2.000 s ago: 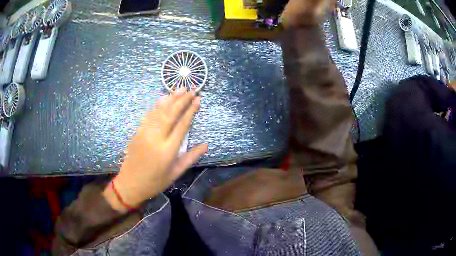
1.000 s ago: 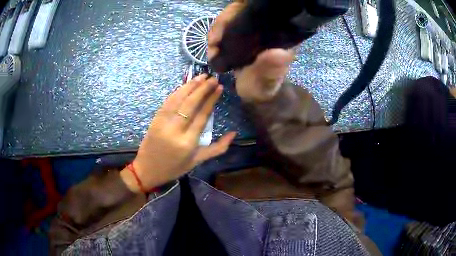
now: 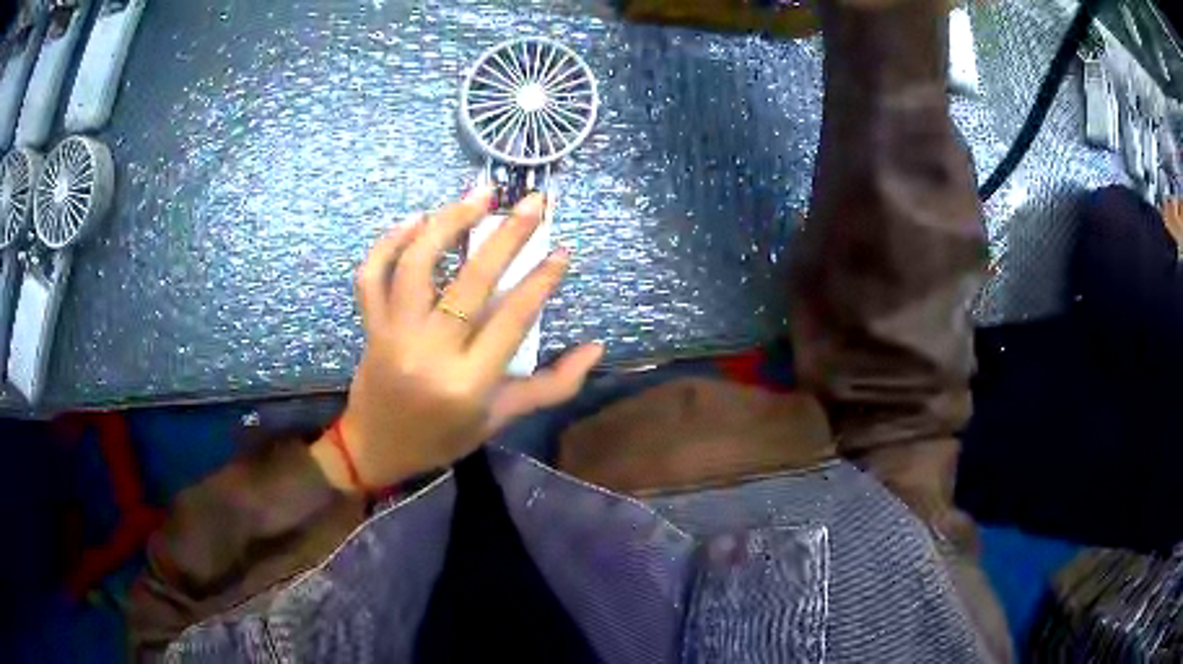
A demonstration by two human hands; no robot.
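Observation:
A white handheld mini fan (image 3: 532, 100) lies in front of me, its round spoked head pointing away from me. Small dark details show at its neck joint (image 3: 516, 179). My left hand (image 3: 454, 331) lies over the fan's flat white handle, fingers spread, fingertips on the handle just below the neck. The handle shows between the fingers. My right arm reaches forward at the right, and my right hand is cut off by the top edge of the picture. No screwdriver shows.
More white fans (image 3: 71, 195) lie in a row at the left edge, others (image 3: 1100, 97) at the far right. Bubble wrap (image 3: 260, 260) covers the table. A black cord (image 3: 1038, 117) runs at upper right. A yellowish-brown object (image 3: 720, 13) is at the top edge. A dark-clothed person (image 3: 1116, 279) sits at right.
My right hand and the black screwdriver have moved from the fan's neck up and away, out of the picture. My left hand stays on the handle, its fingers more spread. The fan head is uncovered.

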